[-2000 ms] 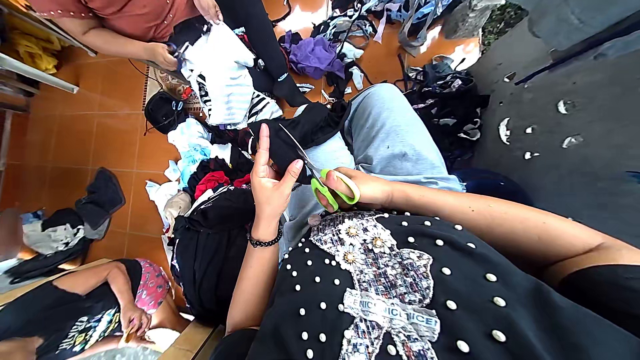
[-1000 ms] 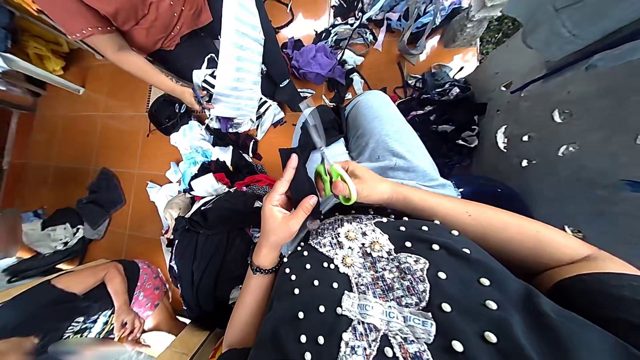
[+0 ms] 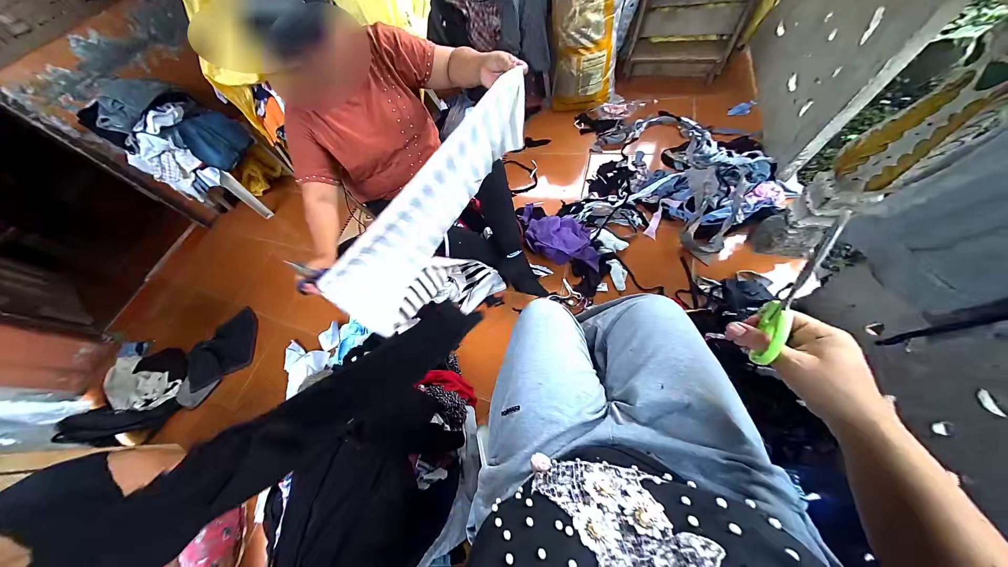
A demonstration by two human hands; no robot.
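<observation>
At the right, my right hand [image 3: 827,366] is closed around the green handles of a pair of scissors [image 3: 774,335], whose metal blades point up and away from my lap. A long piece of black cloth [image 3: 315,409] stretches across the lower left, above a heap of dark clothing [image 3: 370,496]. My left hand cannot be made out; the black cloth covers much of that side. My knees in light blue jeans [image 3: 622,378] are in the middle, with nothing lying on them.
Opposite, a person in a rust-red top [image 3: 370,118] holds up a white patterned cloth [image 3: 441,189] and scissors [image 3: 303,272]. Fabric scraps [image 3: 693,181] and a purple cloth [image 3: 561,239] lie on the tiled floor. A grey wall [image 3: 921,378] stands at the right.
The view has tilted up. My right hand has moved away from my left hand, out to the right with the scissors. The dark cloth between my hands has left my lap.
</observation>
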